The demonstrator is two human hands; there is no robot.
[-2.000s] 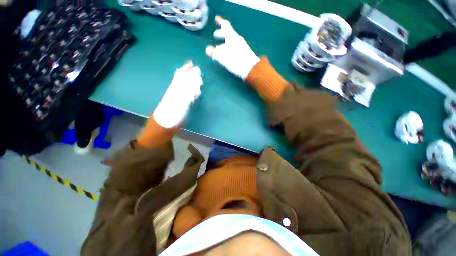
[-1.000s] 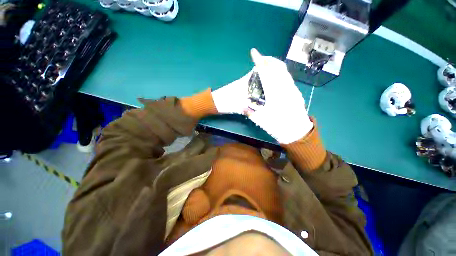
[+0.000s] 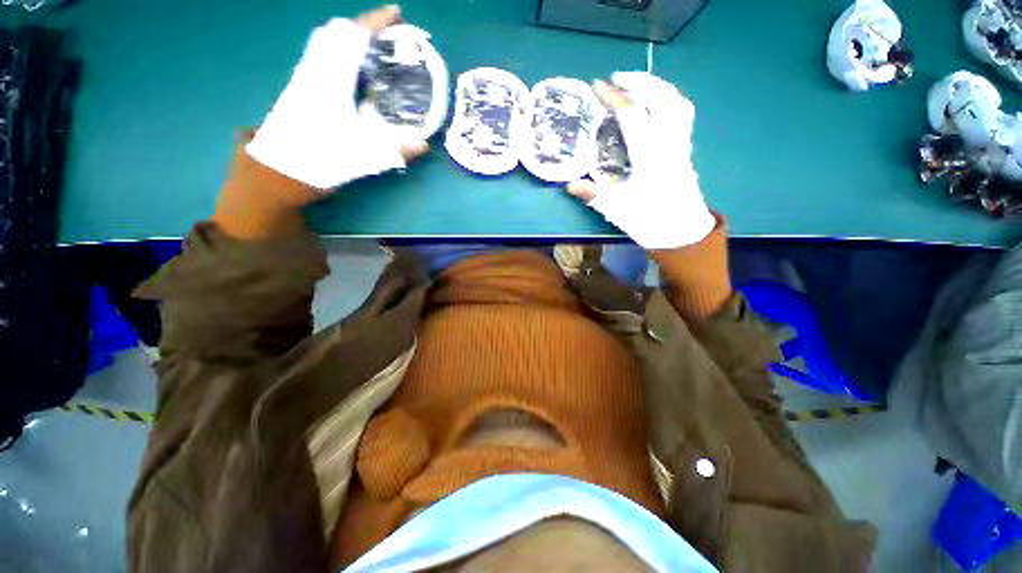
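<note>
Several white housings with metal and dark parts inside lie in a row on the green bench, open sides up. My left hand (image 3: 325, 110), in a white glove with bare fingertips, grips the leftmost housing (image 3: 406, 85). My right hand (image 3: 650, 159), gloved the same way, grips the rightmost housing (image 3: 612, 148), which it largely covers. Two housings stand between the hands, one left of centre (image 3: 486, 121) and one right of centre (image 3: 559, 129), close side by side. Whether the held ones rest on the bench is hard to tell.
The base of the grey screw feeder (image 3: 623, 16) is cut off at the top edge. At right are a white sub-assembly (image 3: 864, 45) and a cluster of white shells with brown-black parts (image 3: 971, 110). A black parts tray (image 3: 31, 168) is at far left. A grey sleeve shows at right.
My hands have moved apart from being together around one part. A row of housings now lies between them. The view has shifted, and the feeder is mostly out of the picture.
</note>
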